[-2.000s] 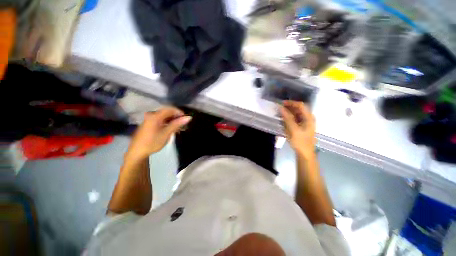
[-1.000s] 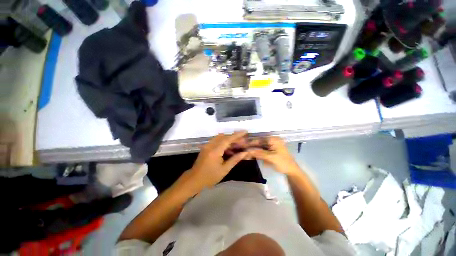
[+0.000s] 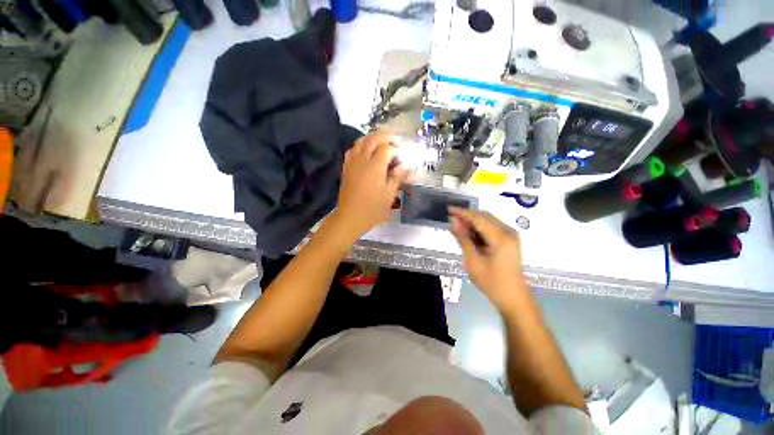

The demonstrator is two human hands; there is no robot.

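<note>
The white JACK overlock machine (image 3: 475, 89) stands ahead with its front cover open, and a lamp lights the metal parts of its needle area (image 3: 424, 153). My left hand (image 3: 367, 183) is at the left front of these parts, fingers curled toward them; whether it pinches thread cannot be seen. My right hand (image 3: 488, 246) is over the right end of the dark grey rectangle (image 3: 420, 208) set in the table, thumb and fingers bent together around something small and dark, perhaps a slim tool. The dark garment piece (image 3: 276, 136) lies heaped left of the machine.
Thread cones (image 3: 598, 200) with pink or green ends cluster at the right. The control panel (image 3: 598, 136) is lit. Ruler markings run along the table's front edge (image 3: 577, 287). A blue crate (image 3: 734, 374) stands at lower right. Red and black items (image 3: 81, 357) are at lower left.
My hands were together at the table edge. My left hand has moved forward to the needle area and my right hand to the inset. The view has shifted, showing more of the machine.
</note>
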